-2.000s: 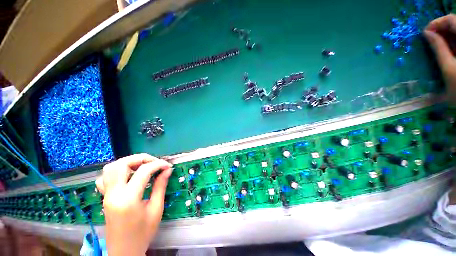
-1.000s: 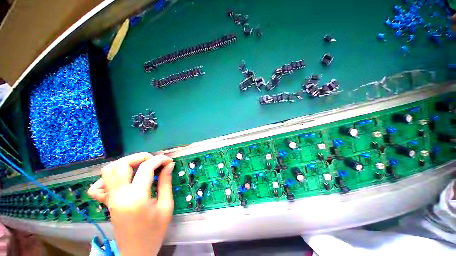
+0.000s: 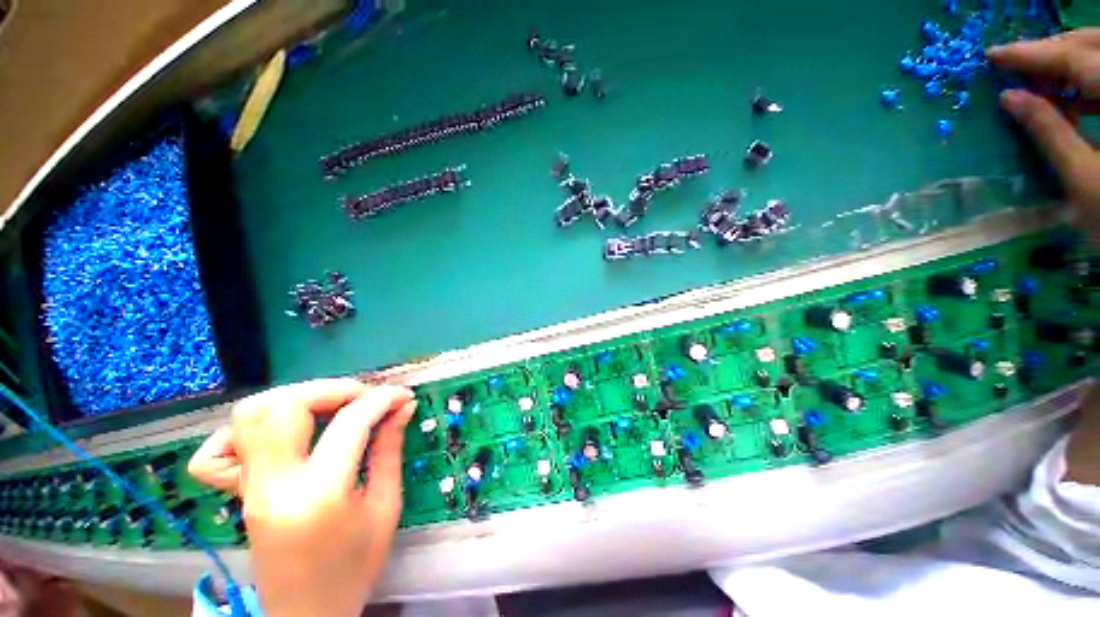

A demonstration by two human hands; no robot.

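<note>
A long row of green circuit boards (image 3: 609,392) with black, blue and white parts runs along the near rail. My left hand (image 3: 320,494) is over its left part, thumb and index fingertips together at the boards' upper edge; whether they pinch a small part cannot be seen. The hand hides the boards under it. My right hand (image 3: 1062,109), cut off by the right edge, has thumb and index finger apart beside the loose blue components (image 3: 947,60); no part shows in it. Small black components (image 3: 434,133) lie in rows and clusters mid-bench.
A black tray (image 3: 229,289) full of blue components stands at left, with a yellowish sliver (image 3: 258,101) above it. Clear plastic strip (image 3: 893,211) lies by the pale rail (image 3: 519,350). A blue cord (image 3: 109,470) crosses the lower left. White cloth (image 3: 893,579) shows at lower right.
My right hand has come back into view at the right, beside the blue components, after nearly leaving the picture. My left hand stays over the boards. The view has shifted slightly.
</note>
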